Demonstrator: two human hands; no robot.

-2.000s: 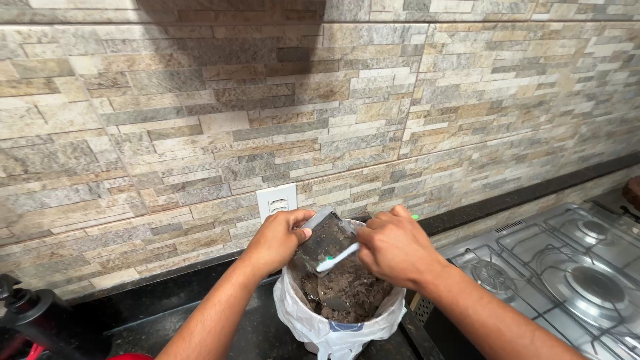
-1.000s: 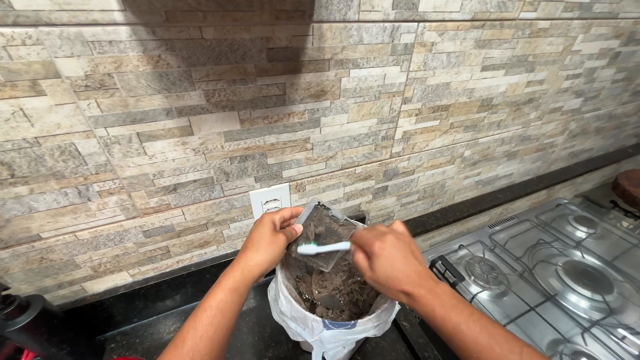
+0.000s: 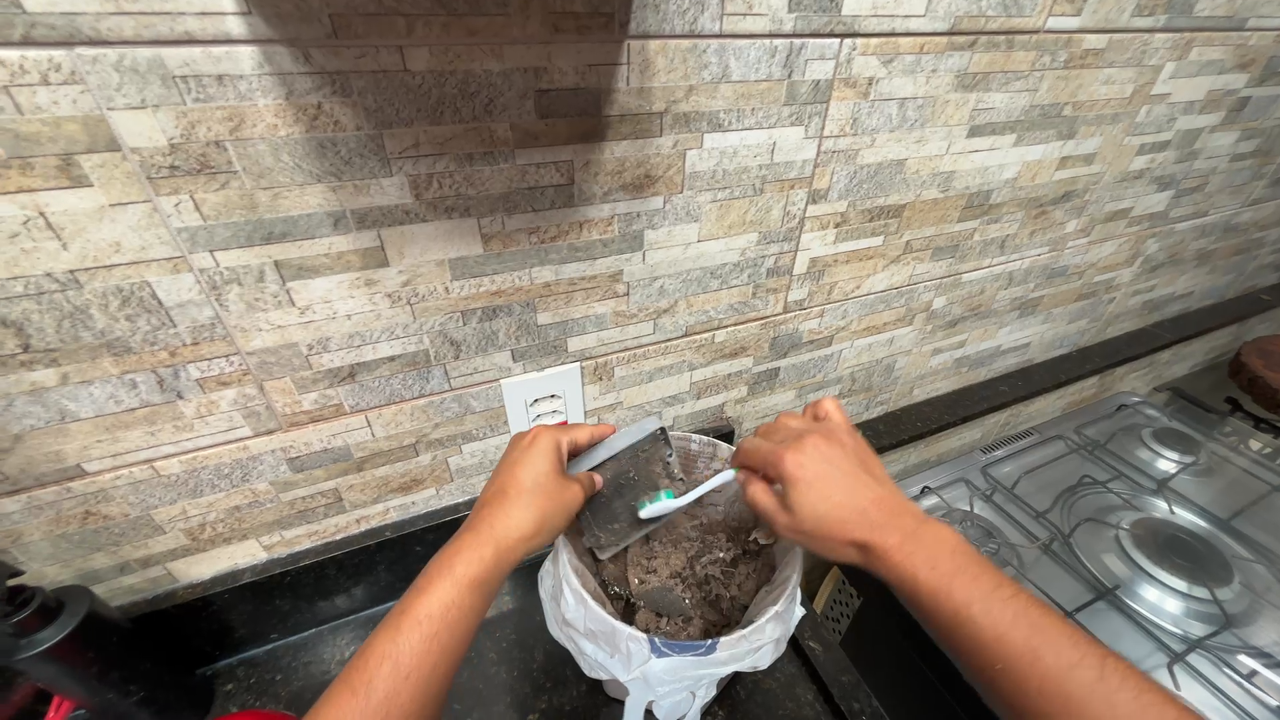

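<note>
My left hand [image 3: 540, 490] grips a shallow rectangular tray [image 3: 625, 485] by its upper left edge; the tray is tilted, and dark dirt coats its inner face. In my right hand [image 3: 825, 480] is a white and green toothbrush [image 3: 690, 495], its bristle head over the tray's face. Whether the bristles touch the tray cannot be told. Below both hands stands a bin lined with a white plastic bag [image 3: 670, 650]. Brown, crumbly dirt [image 3: 690, 575] lies inside it.
A gas stove [image 3: 1130, 530] with wire grates is at the right. Behind the bin, a wall socket [image 3: 543, 397] sits on the stone-patterned tiled wall. A black bottle-like object [image 3: 60, 640] stands on the dark countertop [image 3: 480, 640] at the lower left.
The toothbrush has shifted over the tray, and its head now points down and left. My left hand still holds the tray above the bin.
</note>
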